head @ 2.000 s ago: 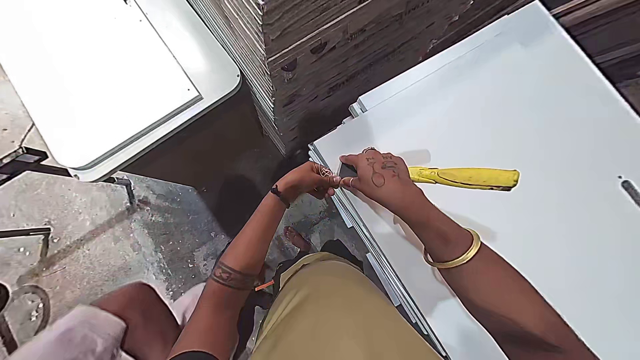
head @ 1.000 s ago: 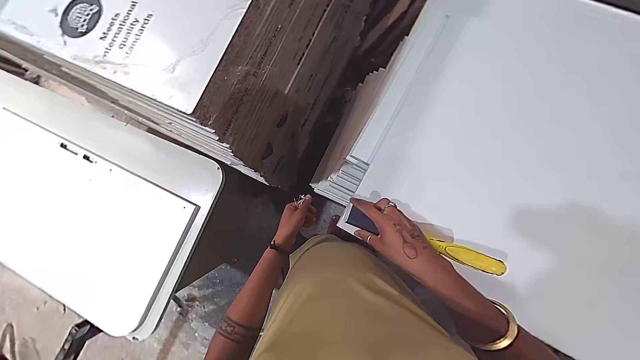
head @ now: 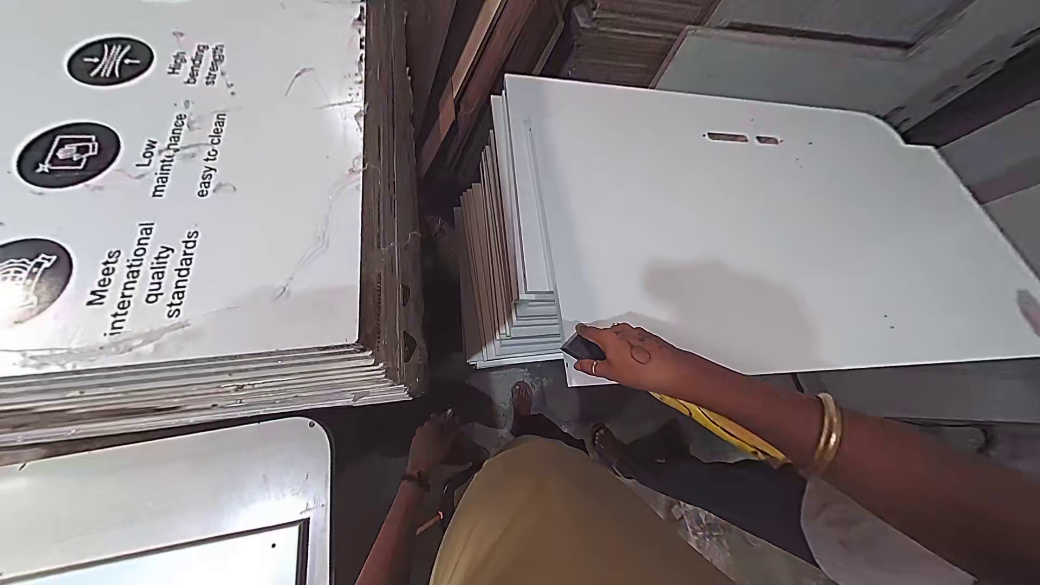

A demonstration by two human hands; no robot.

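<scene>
My right hand [head: 638, 356] holds a small dark block [head: 582, 347] at the near left corner of a large white panel [head: 731, 211]. That panel lies on top of a stack and has two small slots near its far side. A yellow object [head: 719, 424], perhaps a tool or cloth, shows below my right forearm and is partly hidden by it. My left hand [head: 433, 445] hangs low over the floor, left of my body, beside the gap between the stacks. It is in shadow, and whether its fingers hold anything cannot be told.
A stack of printed white boards [head: 268, 244] stands at the left. Below it lies a pale panel with rounded corners [head: 162, 471]. More stacked sheets [head: 626, 41] are at the back. Bare feet [head: 522, 398] show on the floor near the panel stack.
The view has swung widely. My left hand, close to the right hand two seconds ago, is now apart from it and lower. The right hand still has the dark block at the panel's edge.
</scene>
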